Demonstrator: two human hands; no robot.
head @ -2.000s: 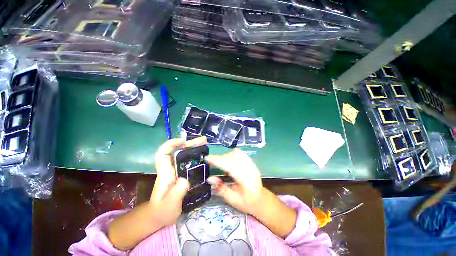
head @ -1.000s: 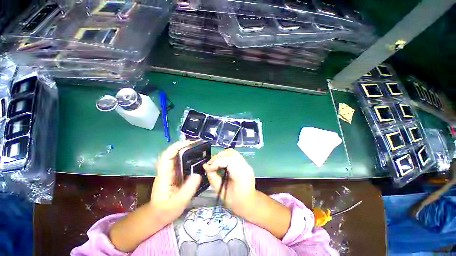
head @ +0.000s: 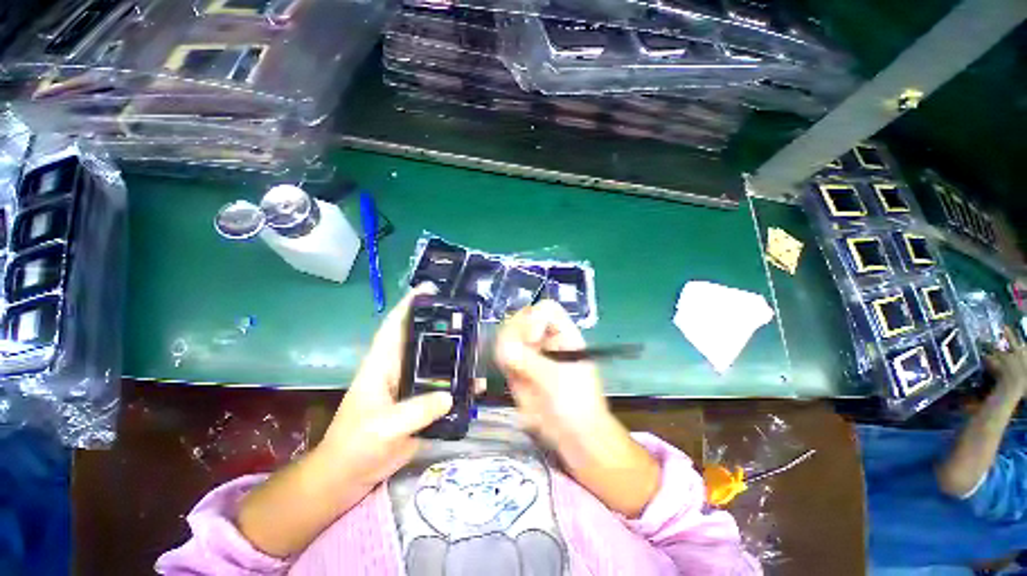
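My left hand holds a black device front housing upright above the bench's front edge, its square window outlined in white facing me and my thumb on its lower part. My right hand is just right of the housing, apart from it, and holds dark thin tweezers that point out to the right, partly blurred. Behind the hands a short clear blister tray holds several dark parts; the housing and my hands hide some of its front edge.
A white bottle with open lid and a blue pen lie left of the tray. A white cloth lies right. Long tray of gold-framed parts at right, bagged tray far left, orange-handled tool near my lap. Another person's arm shows at right.
The tweezers appear in my right hand from one second ago; that hand has since moved off the housing to the right. The housing now faces me more squarely. Another person's arm has appeared at right.
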